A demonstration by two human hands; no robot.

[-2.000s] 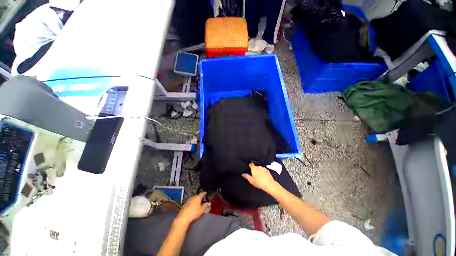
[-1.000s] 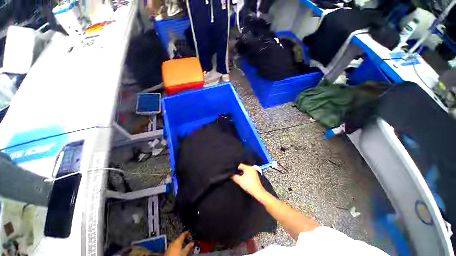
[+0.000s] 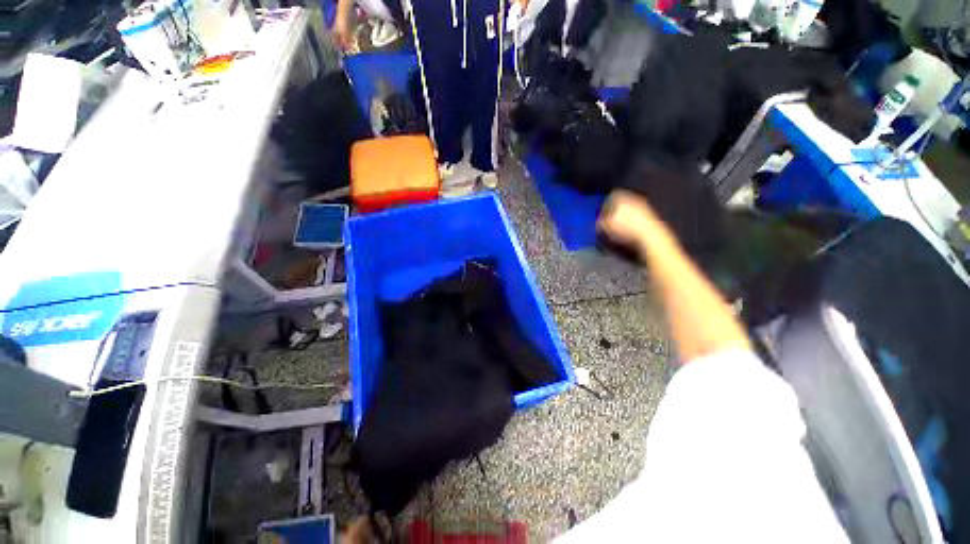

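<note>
My right hand [image 3: 628, 221] is raised to the right of the blue crate, arm stretched out, closed on a black garment piece [image 3: 681, 218] that hangs and spreads beyond it. Its outline blends with other black cloth behind. The blue plastic crate [image 3: 422, 225] stands on the floor in front of me. A heap of black pieces [image 3: 436, 372] lies in it and hangs over its near edge. My left hand [image 3: 360, 530] is small, blurred and cut off by the bottom edge, below the hanging cloth; its fingers are not clear.
A white machine table [image 3: 138, 202] with a phone [image 3: 106, 452] runs along the left. An orange-topped box [image 3: 395, 168] stands behind the crate. A person in dark trousers [image 3: 460, 85] stands beyond it. Another table with black cloth [image 3: 888, 303] is at the right.
My right hand has lifted from the heap and swung up and right with a black piece. The heap in the crate is lower. My left hand is nearer the bottom edge.
</note>
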